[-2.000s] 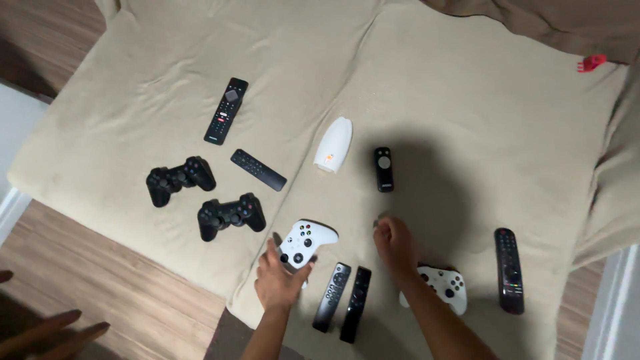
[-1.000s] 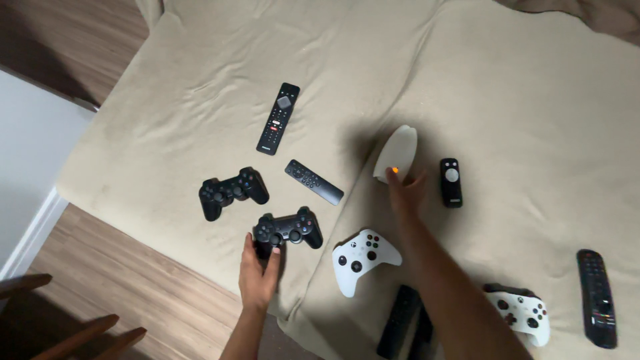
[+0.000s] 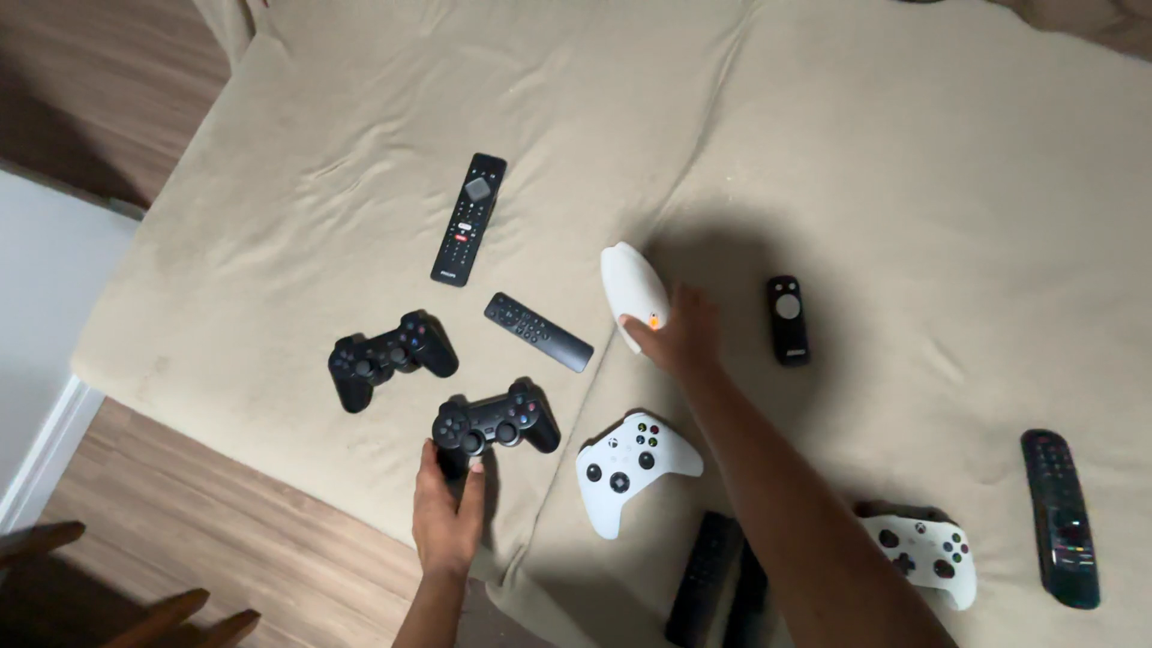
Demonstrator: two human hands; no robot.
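My left hand (image 3: 450, 508) grips the lower left handle of a black game controller (image 3: 495, 423). Another black game controller (image 3: 391, 358) lies to its upper left. My right hand (image 3: 679, 333) has its thumb and fingers around the lower end of a white oval device (image 3: 633, 290) with a small orange light. Between the hands lies a white Xbox controller (image 3: 634, 463). A slim black remote control (image 3: 538, 331) rests left of the white device, and a longer black remote (image 3: 469, 220) is above it. To the right of my right hand is a small black remote (image 3: 788, 319) with a round pale button.
Everything lies on a beige fabric-covered cushioned surface (image 3: 900, 162). My right forearm partly covers two dark remotes (image 3: 702, 576) and a second white Xbox controller (image 3: 927, 553). A black remote (image 3: 1062, 517) lies at far right. Wood flooring (image 3: 225, 504) and brown pointed objects (image 3: 180, 621) show at lower left.
My left hand has gone from the white Xbox controller to a black one. My right hand has moved up to the white device, which has since shifted left and turned.
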